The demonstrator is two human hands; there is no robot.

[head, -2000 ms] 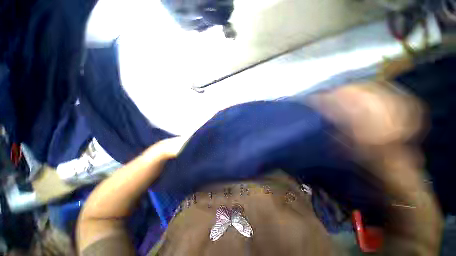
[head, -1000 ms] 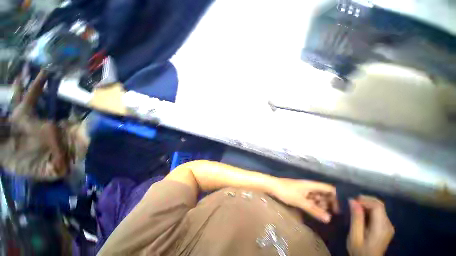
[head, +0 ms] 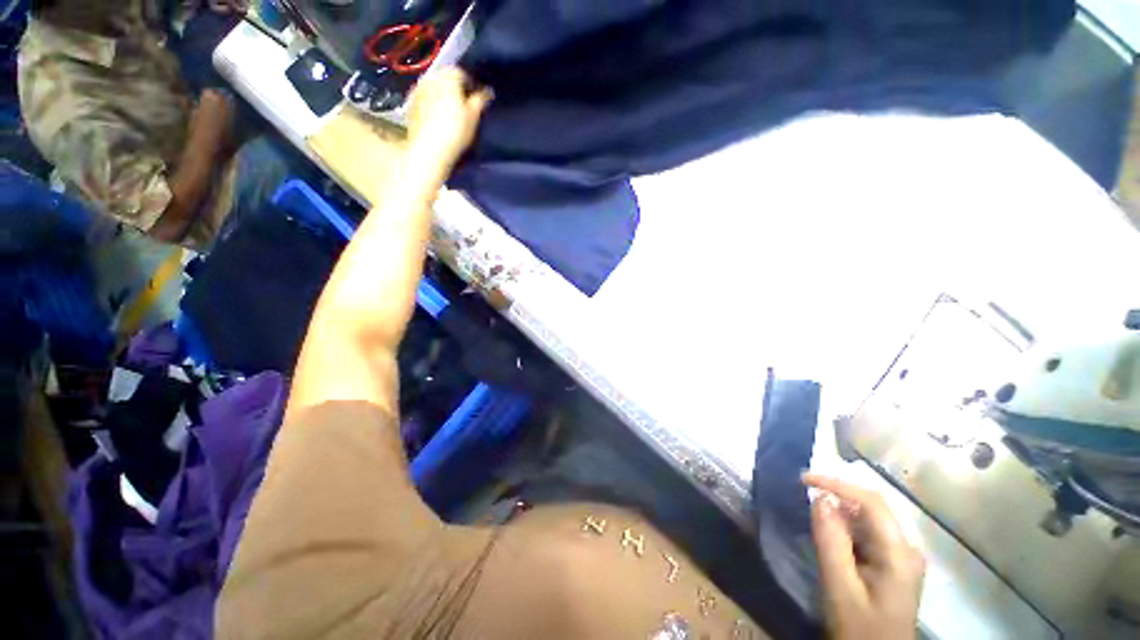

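Observation:
A dark navy strip (head: 788, 438) lies over the table's front edge at the lower right, its upper end flat on the white table. My right hand (head: 863, 544) is at its right side, thumb and a fingertip pinching near a small white bit at the strip's edge. My left hand (head: 444, 119) is stretched to the upper left, at the edge of the large navy garment heap (head: 750, 75), fingers curled; whether it grips cloth cannot be told. A navy flap (head: 563, 219) of the heap lies on the table.
The sewing machine (head: 1063, 413) stands at the right. Red-handled scissors (head: 403, 48) and a tan piece (head: 356, 150) lie at the table's upper left. Another person (head: 106, 119) sits beyond. Blue crate edges (head: 469, 425) and purple cloth (head: 188, 488) are below the table.
The view has swung left. My left hand has moved from my lap to the upper left by the heap. The navy cloth earlier across my lap is gone from there; a navy strip now shows by my right hand.

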